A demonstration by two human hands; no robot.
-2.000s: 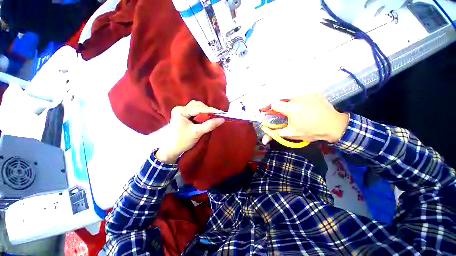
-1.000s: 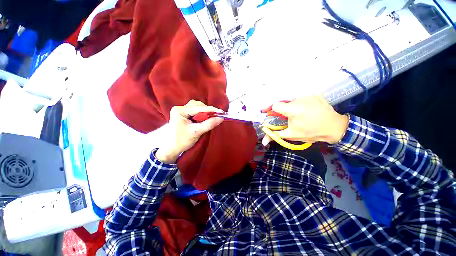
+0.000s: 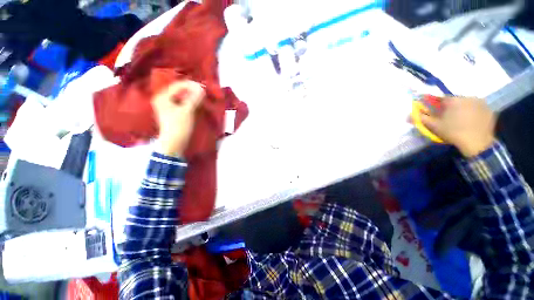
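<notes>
The rust-red garment piece (image 3: 199, 170) lies left of the sewing machine's needle area, and part of it hangs over the table's front edge. My left hand (image 3: 175, 111) is on its upper part with the fingers bent, blurred, and holds a fold of it. A small white patch, perhaps a label, shows on the fabric to the right of this hand. My right hand (image 3: 465, 122) is at the right side of the table and holds the scissors (image 3: 425, 122) by the red and yellow loops. The blades are lost in blur and glare.
The white sewing machine (image 3: 334, 55) stands at the back. A dark blue cord (image 3: 430, 77) and a dark tool lie just behind my right hand. A grey box with a fan (image 3: 44, 199) is at the left. More red fabric (image 3: 214, 272) is below the table edge.
My right hand has moved far right with the scissors, away from the fabric. My left hand has moved up and left, pulling the garment off my lap side onto the table. The view has shifted.
</notes>
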